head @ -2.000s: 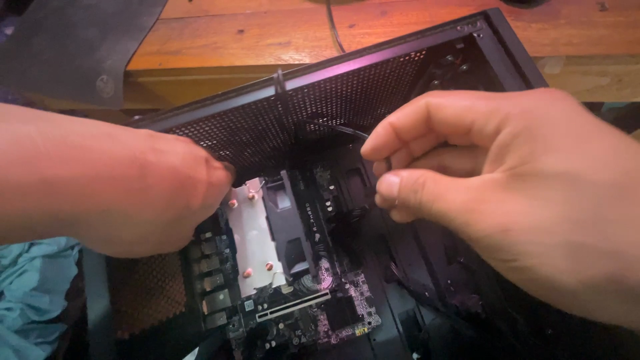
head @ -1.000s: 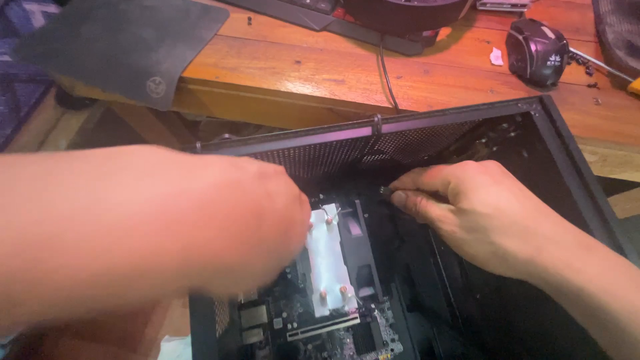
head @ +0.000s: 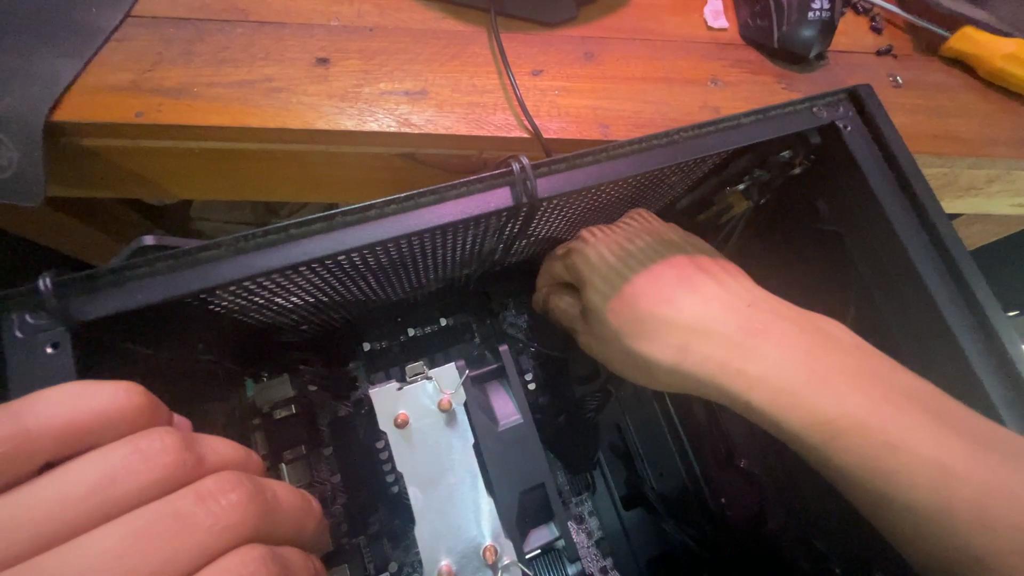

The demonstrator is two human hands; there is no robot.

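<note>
An open black computer case (head: 688,132) lies with its inside facing up, a perforated metal panel (head: 400,256) along its far side. Within it are a motherboard (head: 364,480) and a CPU cooler (head: 444,472) with a silver top plate, copper pipe ends and a black fan (head: 520,456) on its right. My right hand (head: 632,296) reaches inside by the perforated panel, fingers curled near the board's upper right corner; its fingertips, and anything between them, are hidden. My left hand (head: 160,488) is over the case's lower left, fingers bent, its underside out of sight.
Beyond the case is a wooden table (head: 360,72) with a dark mat (head: 56,80) at left and a black cable (head: 516,88) hanging over its edge. A yellow-handled screwdriver (head: 988,56), small screws (head: 884,50) and a black object (head: 788,28) are at the upper right.
My left hand has drawn back from beside the cooler to the lower left. My right hand has gone down into the case, near the perforated panel. The view has shifted.
</note>
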